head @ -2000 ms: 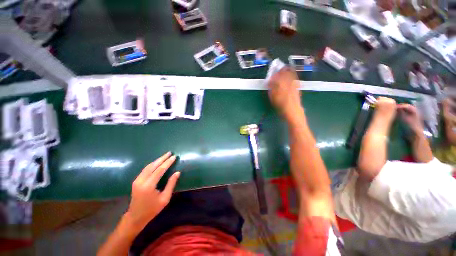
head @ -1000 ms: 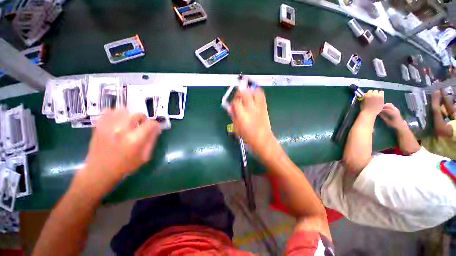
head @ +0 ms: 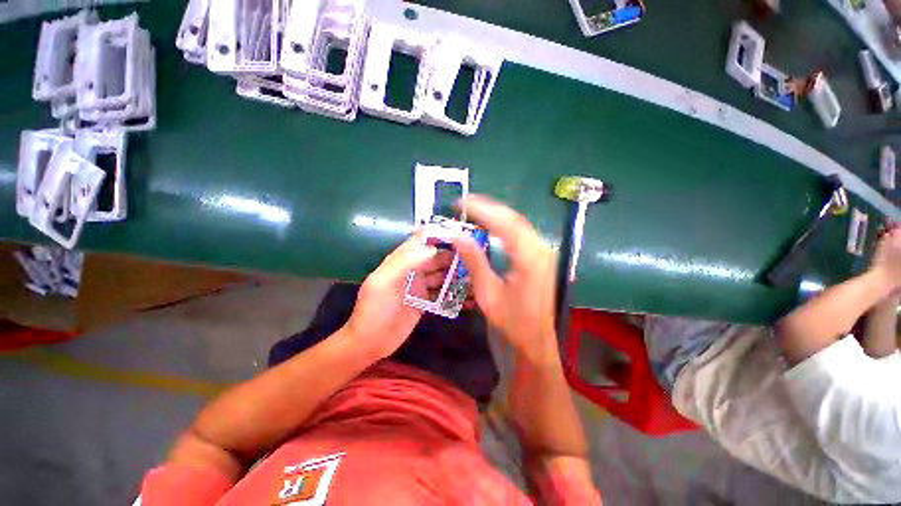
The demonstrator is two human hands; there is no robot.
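A pale housing with blue and green electronics (head: 450, 285) is held over the bench's front edge. My left hand (head: 390, 301) grips its left side. My right hand (head: 514, 267) is at its right side, fingers bent around its upper right part and slightly blurred. A flat white face frame (head: 442, 185) lies on the green bench just beyond the housing; its near end is hidden by the housing and hands. A mallet (head: 580, 219) with one yellow-green face lies to the right, its dark handle reaching past the bench edge.
Stacked white frames (head: 329, 64) line the pale strip (head: 593, 84); more stacks (head: 111, 74) lie far left. Units with blue parts (head: 613, 15) sit beyond the strip. A neighbour's mallet (head: 810, 232) and a person in a white shirt (head: 850, 415) are at right. A red stool (head: 632, 380) stands below.
The housing has come from the strip to the bench's front edge, now between both hands. My left hand has left the stacked frames. A single frame now lies in front of me. The view has shifted.
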